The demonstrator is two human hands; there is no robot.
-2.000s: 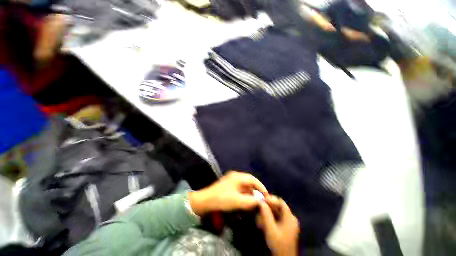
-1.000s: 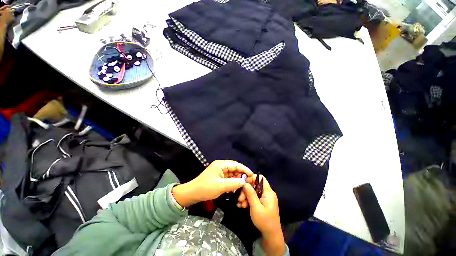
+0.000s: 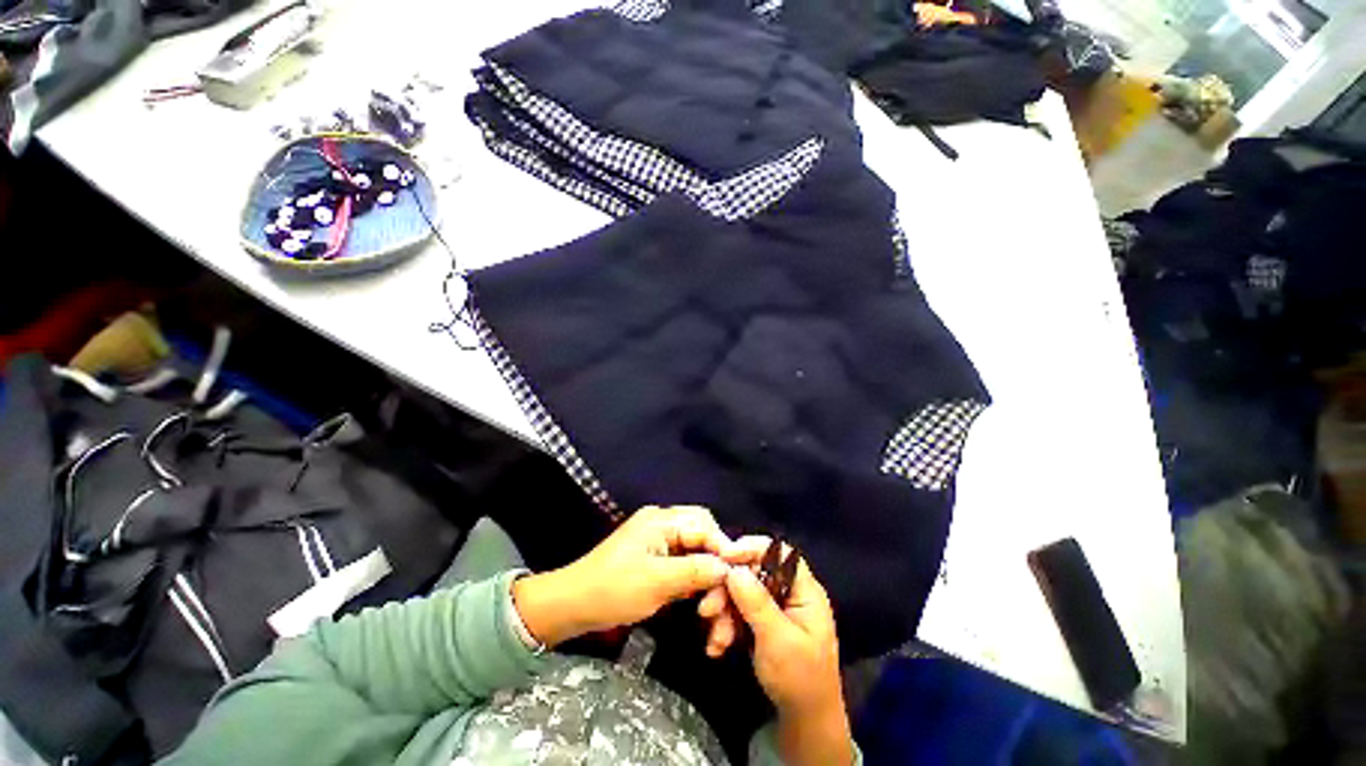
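Observation:
The dark navy quilted vest (image 3: 749, 359) lies spread on the table, its small check lining showing at the hem and armhole. My left hand (image 3: 637, 572) pinches at the vest's near edge, fingertips touching those of my right hand. My right hand (image 3: 776, 617) holds a small dark tool, perhaps thread snips (image 3: 779, 569), upright between its fingers. What lies between the fingertips is mostly hidden; no needle can be made out. A dark thread (image 3: 450, 299) lies in loops by the vest's left corner.
A blue oval tray (image 3: 375, 240) of black-and-white round pieces and a red strip stands left on the white table (image 3: 1034, 299). A grey box (image 3: 258, 60) is beyond it. Stacked vests (image 3: 659, 90) lie behind. A phone (image 3: 1085, 621) is at right, dark garments (image 3: 225, 554) at lower left.
The view has steadied and shifted, so the table things sit a little further left. My hands stay together at the vest edge; the pale round piece between the fingers is now mostly covered.

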